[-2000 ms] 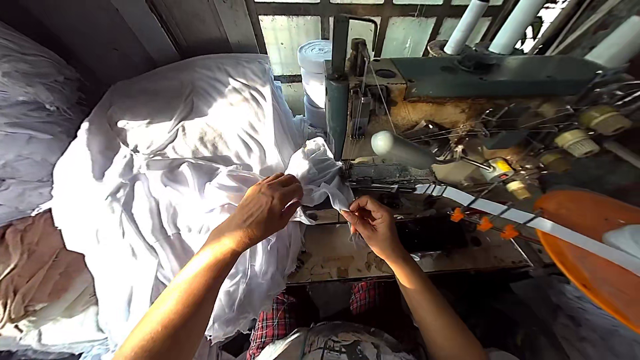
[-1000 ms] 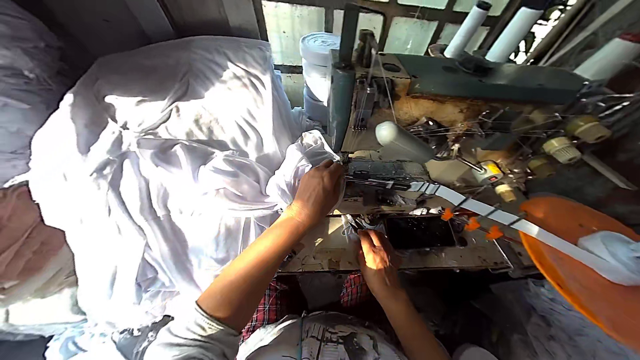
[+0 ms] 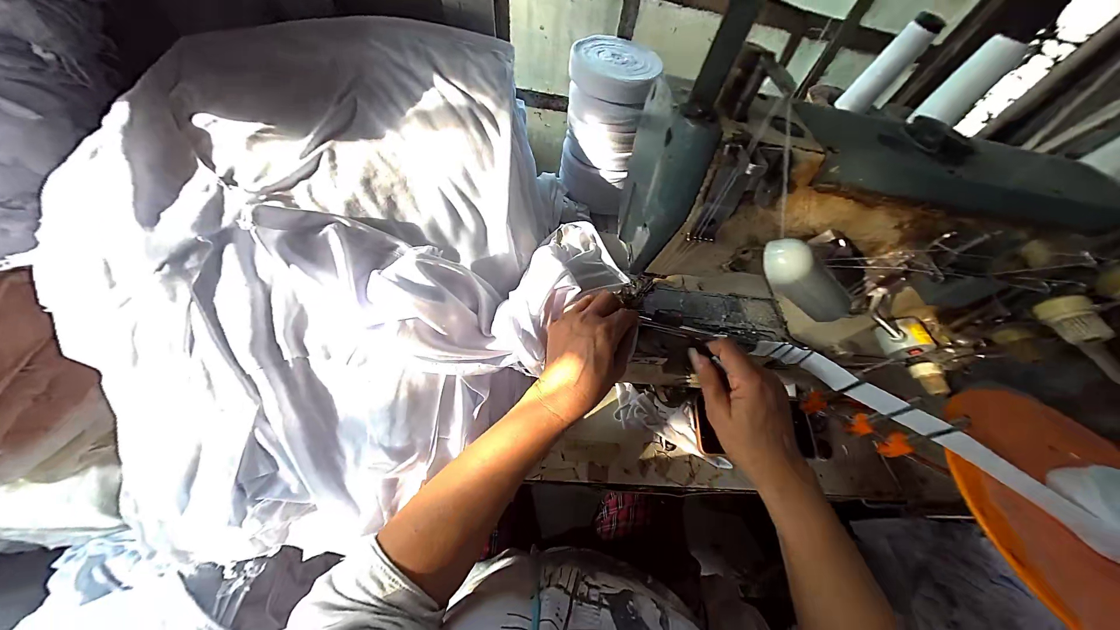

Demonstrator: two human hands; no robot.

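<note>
White knit fabric (image 3: 350, 236) lies heaped on the left, and a bunched part of it reaches the work bed of an industrial sewing machine (image 3: 945, 166). On that bunched part, by the bed's left end, is my left hand (image 3: 591, 346), its fingers curled down over the cloth. My right hand (image 3: 748, 402) is at the front edge of the bed, thumb and forefinger close together; whether something thin is between them cannot be told. A white fabric strip (image 3: 857, 389) with dark bands across it runs from the bed toward the right.
Rolled white fabric strips (image 3: 612, 122) stand stacked behind the machine head. A phone (image 3: 709, 429) and crumpled scraps (image 3: 656, 416) lie on the table under my right hand. An orange basin (image 3: 989, 455) stands at the right, and thread cones (image 3: 892, 61) rise behind.
My left hand has moved from the loose cloth to the bed's left end. My right hand was low by the table edge a second ago and is now up at the bed.
</note>
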